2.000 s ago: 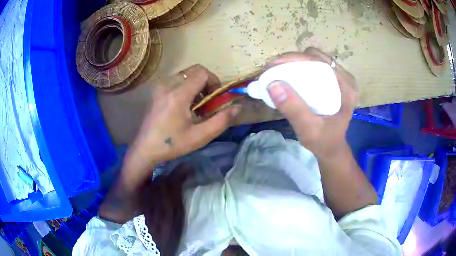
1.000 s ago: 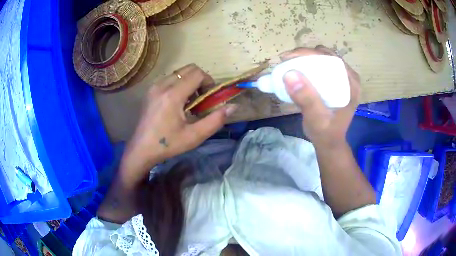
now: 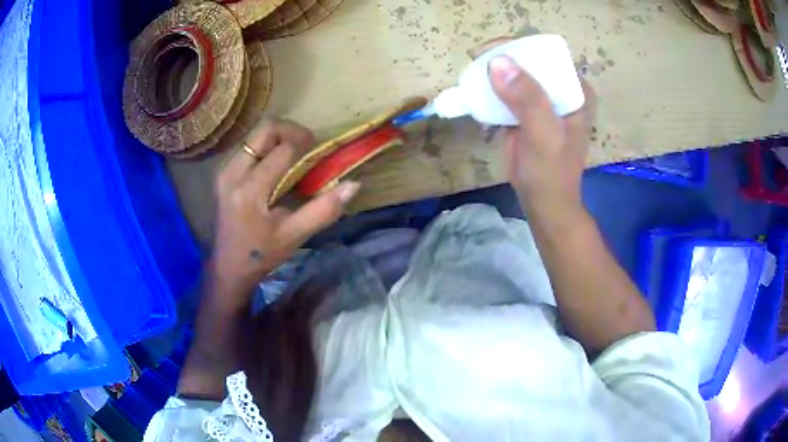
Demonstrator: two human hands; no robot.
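My left hand (image 3: 268,194) holds a tan woven ring (image 3: 346,142) nearly edge-on, thumb at its lower side and fingers behind it. The ring's red collar (image 3: 346,162) faces down toward my body. My right hand (image 3: 544,129) grips a white squeeze bottle (image 3: 527,82), held tilted with its tip to the left. The bottle's blue nozzle (image 3: 409,117) is at the ring's upper right end, beside the red collar. Whether the nozzle touches the ring, and any glue, cannot be told.
Stacked woven rings (image 3: 220,95) lie at the table's left, more at the top left. Another pile of rings (image 3: 750,56) is at the top right. The stained table (image 3: 363,78) lies beyond my hands. A blue tray (image 3: 112,216) stands left, a white-lined blue tray (image 3: 717,302) lower right.
My left hand and the ring have moved left and turned, showing more of the red collar. My right hand has raised the bottle, and its nozzle has moved to the ring's upper right end.
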